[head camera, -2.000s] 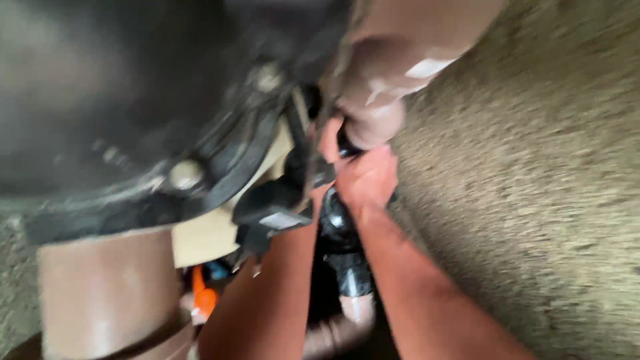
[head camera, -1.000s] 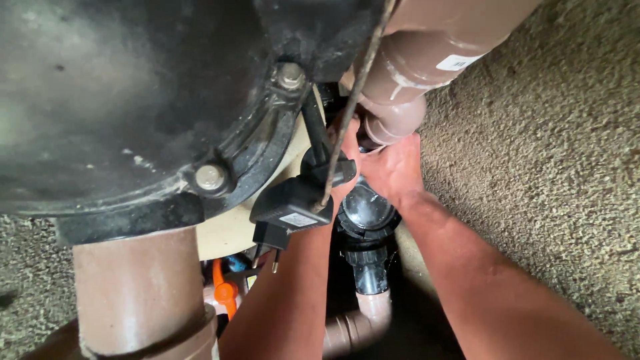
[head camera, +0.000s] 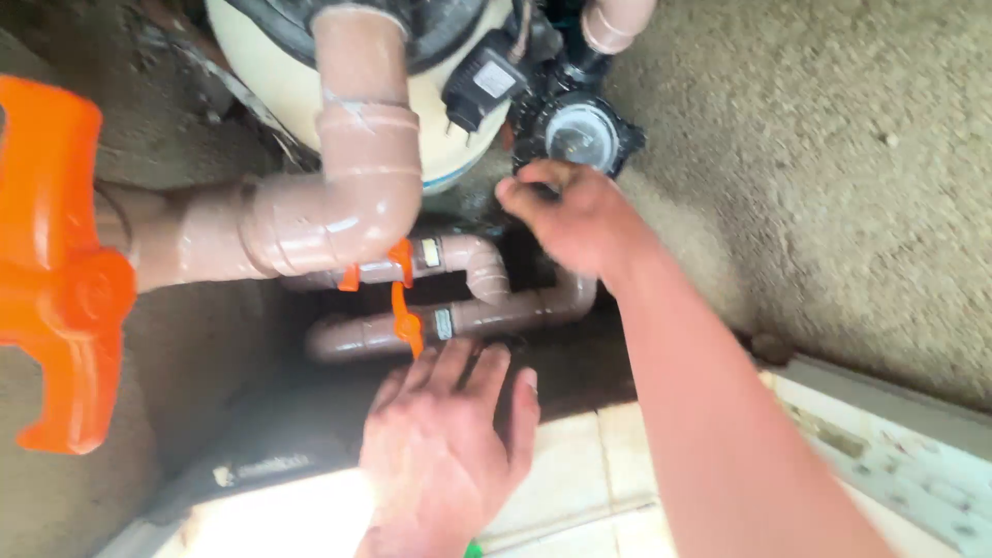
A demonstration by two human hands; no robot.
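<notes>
My right hand (head camera: pixel 581 213), fingers curled, is at the near side of a black pump strainer with a clear round lid (head camera: pixel 581 133); whether its fingers grip anything I cannot tell. My left hand (head camera: pixel 449 434) is spread palm down, its fingertips just below an orange valve handle (head camera: pixel 407 325) on the lower brown PVC pipe (head camera: pixel 504 311). Another brown pipe with orange valve parts (head camera: pixel 453 254) runs above it. A black power adapter with bare plug pins (head camera: pixel 482 87) hangs beside the cream filter tank (head camera: pixel 438 101).
A thick brown pipe elbow (head camera: pixel 380 201) juts out at the upper left, with a large orange valve handle (head camera: pixel 62 271) close to the camera. A rough concrete wall (head camera: pixel 837 155) rises on the right. Pale tiles (head camera: pixel 558 465) and a dark ledge (head camera: pixel 310 434) lie in front.
Both hands have left the brown pipe joint above the strainer and come nearer to me. The left hand has moved over to the lower pipes. The view has shifted strongly.
</notes>
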